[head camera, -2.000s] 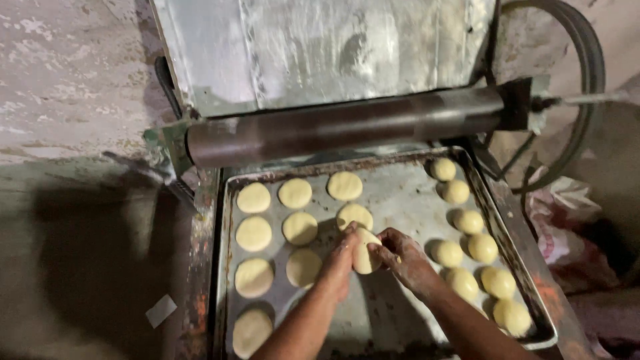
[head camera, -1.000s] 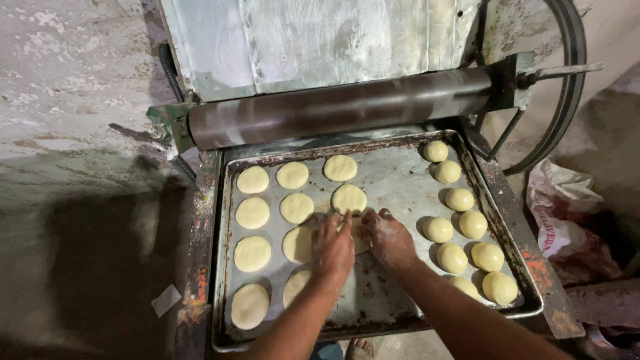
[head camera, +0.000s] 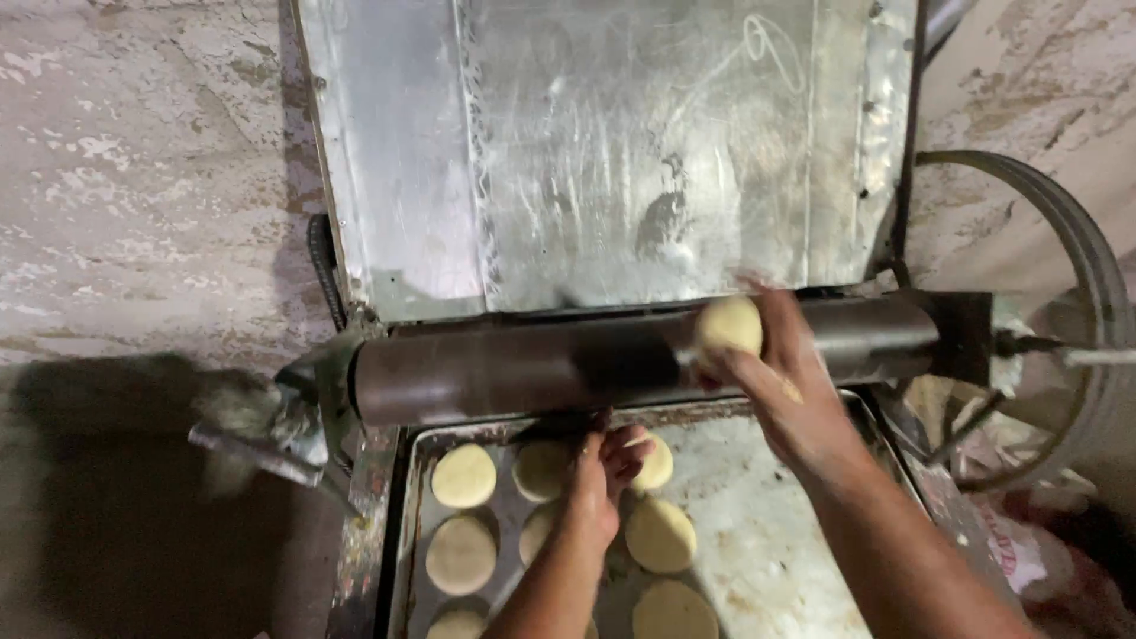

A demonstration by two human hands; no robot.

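My right hand (head camera: 785,382) is raised over the roller, its fingers around a pale dough ball (head camera: 729,327). Lower down, my left hand (head camera: 608,470) hovers over the far part of the metal baking tray (head camera: 710,417), fingers curled, with nothing visible in it. Flattened dough rounds lie in rows on the tray, one (head camera: 464,476) at the far left corner and another (head camera: 661,535) right of my left wrist. The left hand and forearm partly cover some rounds.
A dark metal roller (head camera: 497,368) spans the machine beyond the tray. Behind it rises a sloping sheet-metal panel (head camera: 603,160). A large wheel (head camera: 1092,257) stands at the right, above a sack bearing print (head camera: 1021,550). A rough plastered wall (head camera: 133,177) is at the left.
Both hands have left the dough round they were handling low over the tray. The right hand has risen to the roller and now holds a dough ball. The view has tilted up.
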